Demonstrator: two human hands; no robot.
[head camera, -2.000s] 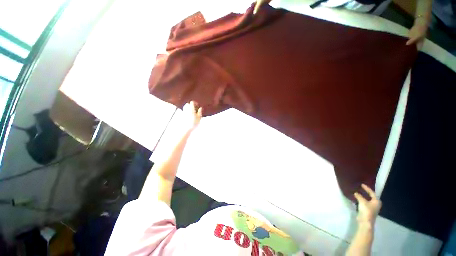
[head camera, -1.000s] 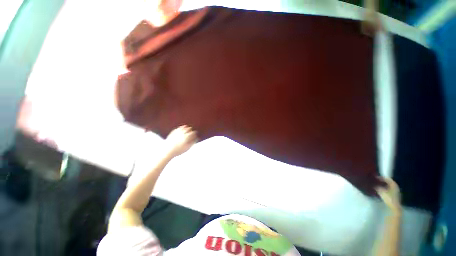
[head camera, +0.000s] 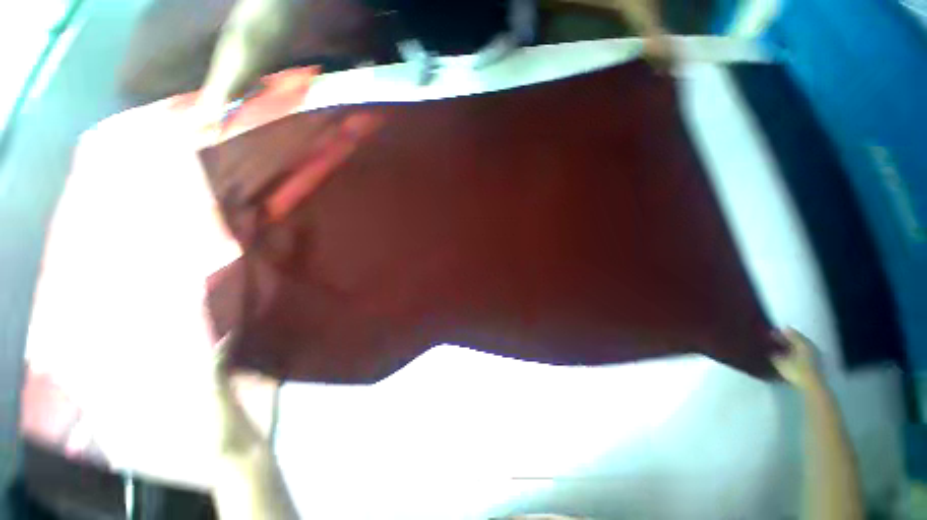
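A dark red fabric panel (head camera: 508, 223) lies spread across the white conveyor belt (head camera: 488, 437), mostly flat, with folds at its left end. My left hand (head camera: 239, 391), blurred, is at the panel's lower left corner; its fingers are partly lost in glare and blur, so its grip is unclear. My right hand (head camera: 797, 355) holds the panel's lower right corner. A black interlining piece (head camera: 813, 213) lies on the belt to the right, with a white strip of belt between it and the panel.
The blue fusing press (head camera: 864, 112) stands at the right. A second person's hand (head camera: 656, 46) is at the panel's far right corner, and that person's other arm (head camera: 244, 51) reaches in at the far left. A pale side table (head camera: 122, 305) with glare is at the left.
The view has shifted, and the panel and black piece appear further left. My left hand has moved left and nearer, to the panel's corner. The panel's left end is more spread, with the far folds opened.
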